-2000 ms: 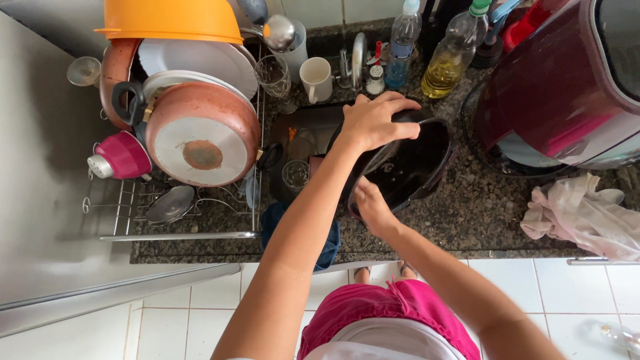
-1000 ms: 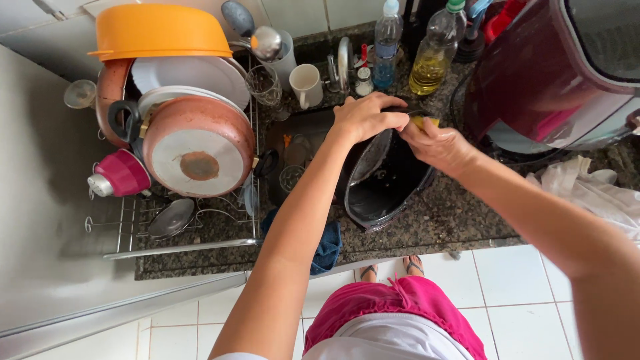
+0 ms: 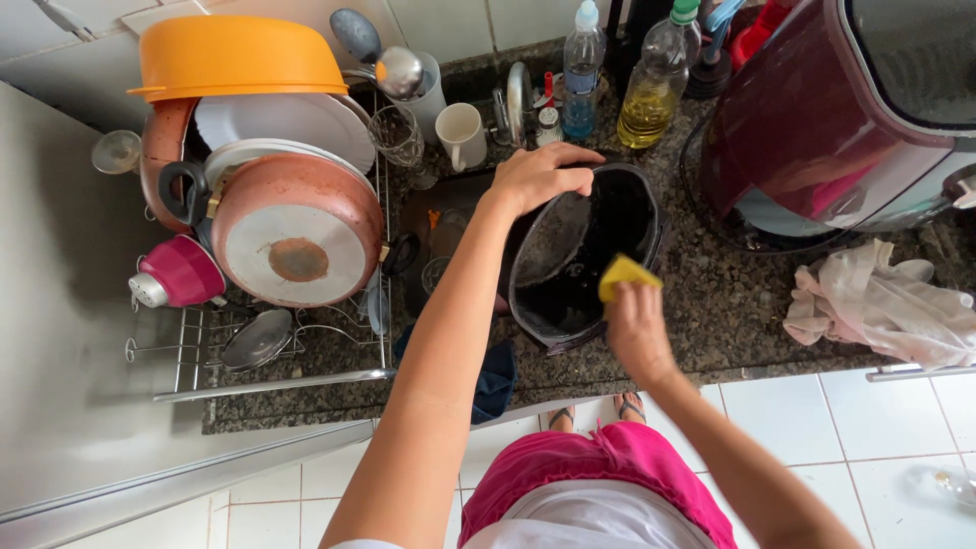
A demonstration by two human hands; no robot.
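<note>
A black basket, wet inside and likely from an air fryer, is tilted at the right edge of the sink. My left hand grips its far rim, the thumb over the edge. In my right hand is a yellow sponge, held at the basket's near right rim. A dark blue cloth hangs over the counter's front edge, partly behind my left forearm. The faucet stands just beyond my left hand.
Left stands a wire dish rack stacked with pans, plates and an orange bowl. Behind are a white mug, a blue-liquid bottle and a yellow-liquid bottle. A maroon appliance and a crumpled cloth lie right.
My right hand has moved with the sponge from the basket's far rim, beside my left hand, to its near right rim. My left hand stays at the far rim.
</note>
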